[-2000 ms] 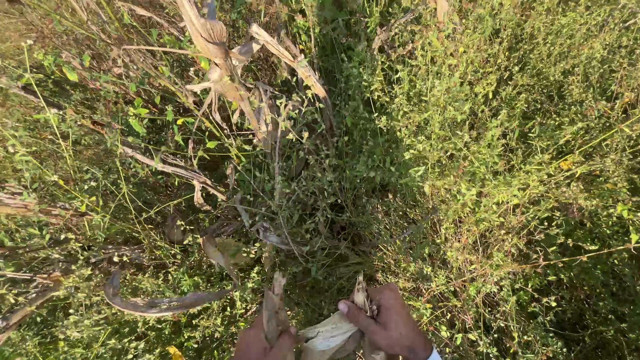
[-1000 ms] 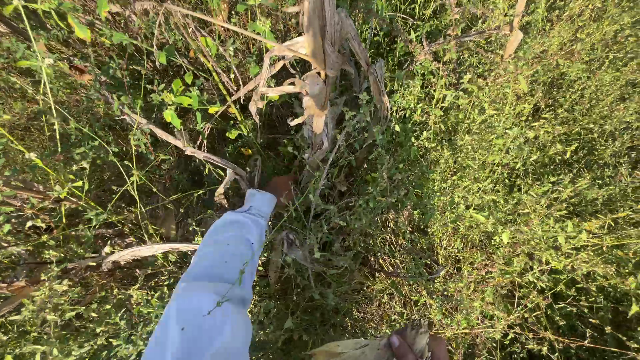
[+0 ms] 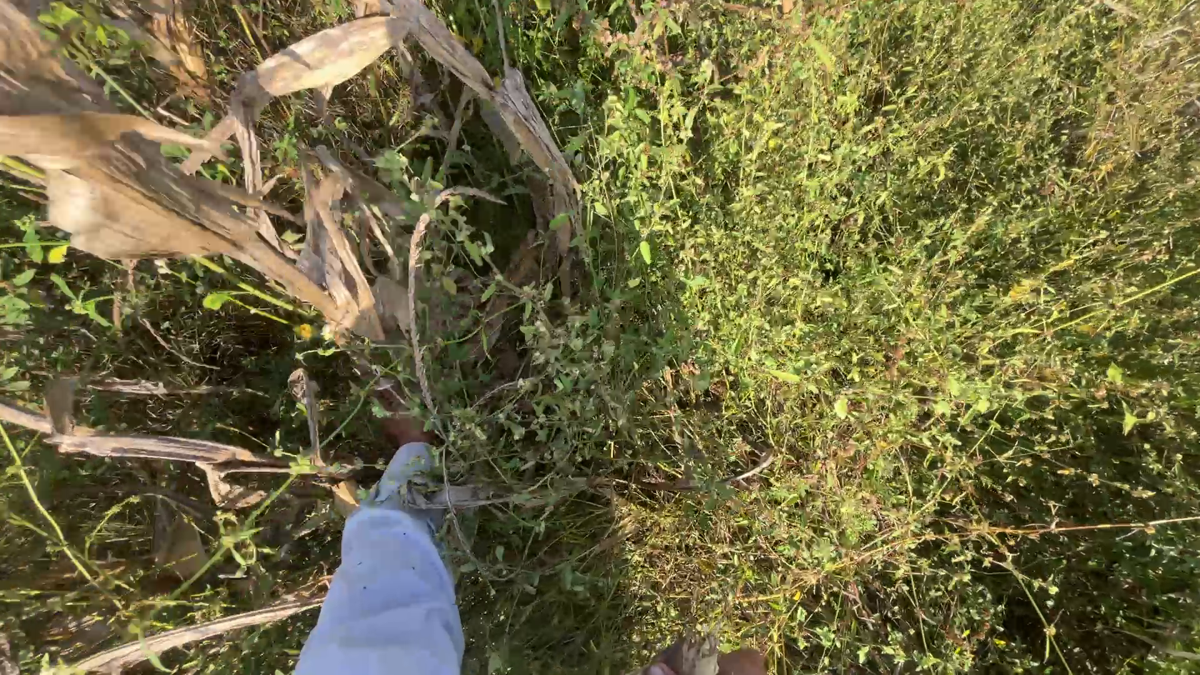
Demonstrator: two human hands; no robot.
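My left hand (image 3: 405, 427) reaches low into the weeds, at the foot of a dry, leaning plant stalk (image 3: 234, 230) with papery leaves. Leaves and shade hide its fingers, so its grip cannot be made out. The light blue sleeve (image 3: 389, 581) of that arm rises from the bottom edge. At the lower edge of the view, my right hand (image 3: 741, 661) is partly cut off, its fingers closed around a pale, dry husk-like piece (image 3: 698, 653). Most of that piece lies out of view.
A second dry stalk (image 3: 534, 131) arches down at the top centre. Dry stems (image 3: 159, 448) cross the left side, and another (image 3: 202, 633) lies at the lower left. Dense green weeds (image 3: 891, 309) cover the right side.
Two seconds ago both hands were together at the bottom on the dry husk-like material. My left hand has since gone forward into the weeds. The pale dry stalk now leans towards the upper left.
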